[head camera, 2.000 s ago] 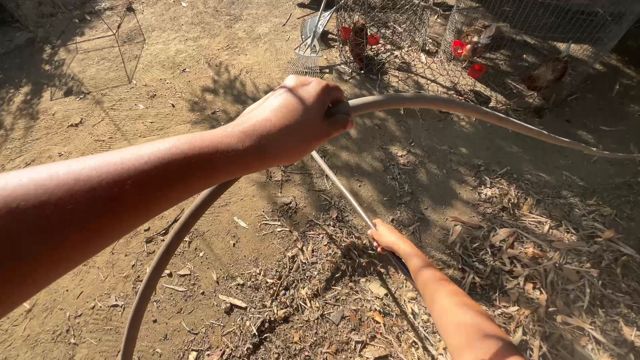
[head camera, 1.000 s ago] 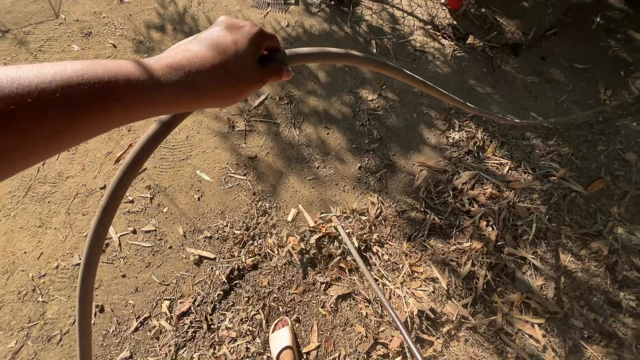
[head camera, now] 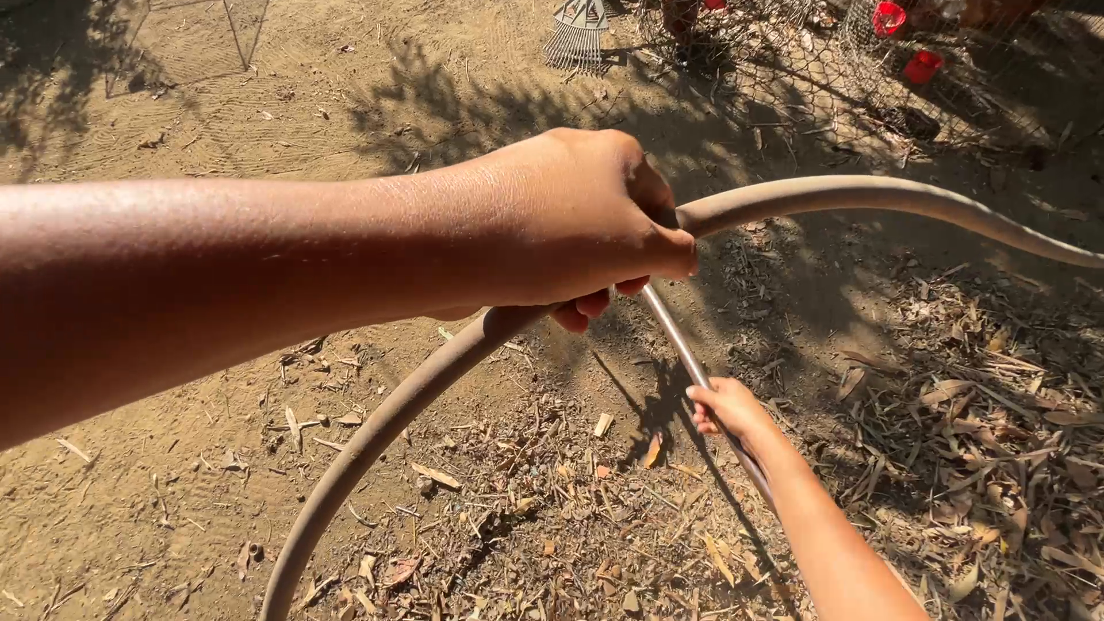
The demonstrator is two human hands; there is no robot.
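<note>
My left hand (head camera: 604, 216), at the middle of the head view, is closed around a thick tan hose (head camera: 388, 423). The hose curves down to the lower left on one side and arches away to the right edge on the other. Below and to the right, my right hand (head camera: 724, 407) grips a thin metal pole (head camera: 677, 341). The pole's upper end passes behind my left hand, so its tip is hidden; its lower part runs along my right forearm.
Dry leaves and bark (head camera: 975, 405) cover the ground at right. A rake head (head camera: 576, 39) lies at the top, near wire netting (head camera: 802, 78) and red cups (head camera: 923, 66). At the upper left is a wire frame (head camera: 185, 43).
My right hand, out of view a second ago, is back in view on the pole. The pole has swung up toward my left hand, which still holds the hose. The view has tilted up.
</note>
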